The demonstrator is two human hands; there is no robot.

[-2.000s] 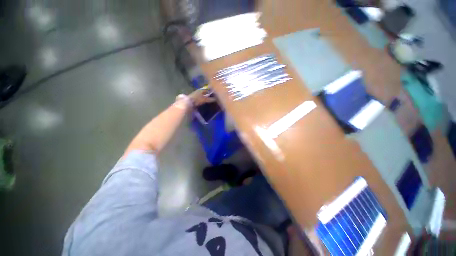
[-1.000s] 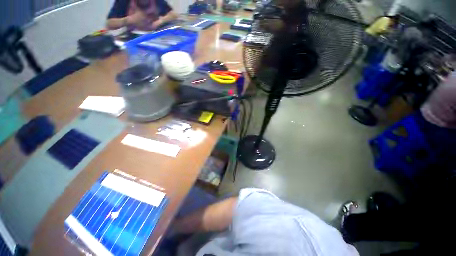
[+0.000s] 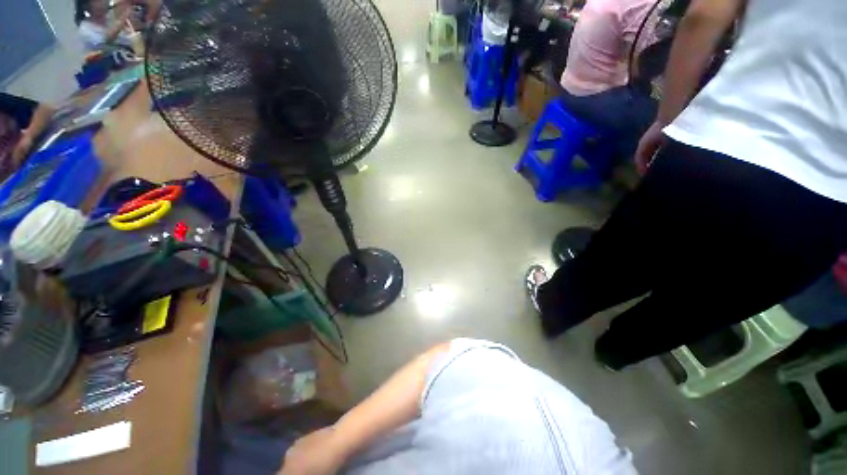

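My right forearm reaches down to the lower left. My right hand (image 3: 311, 453) shows only in part at the bottom edge, blurred and cut off; its fingers and anything in them are hidden. My left hand is out of the picture. Nearest on the brown bench are a white strip (image 3: 84, 443) lying flat at the lower left and a small pile of shiny silver ribbon pieces (image 3: 111, 380) behind it. A large grey round body (image 3: 35, 348) stands left of the pile.
A dark box (image 3: 139, 246) carries yellow-handled and red-handled tools (image 3: 141, 214), beside a white round tub (image 3: 46, 234). A black fan (image 3: 364, 280) stands on the floor past the bench edge. A box with clear bags (image 3: 269, 380) sits below. A person in black trousers (image 3: 706, 241) stands right, near stools.
The view has swung right. The blue solar cell string has left the picture, and the fan, tools and ribbon pile have shifted left. The standing person now shows much more. My right forearm still reaches down.
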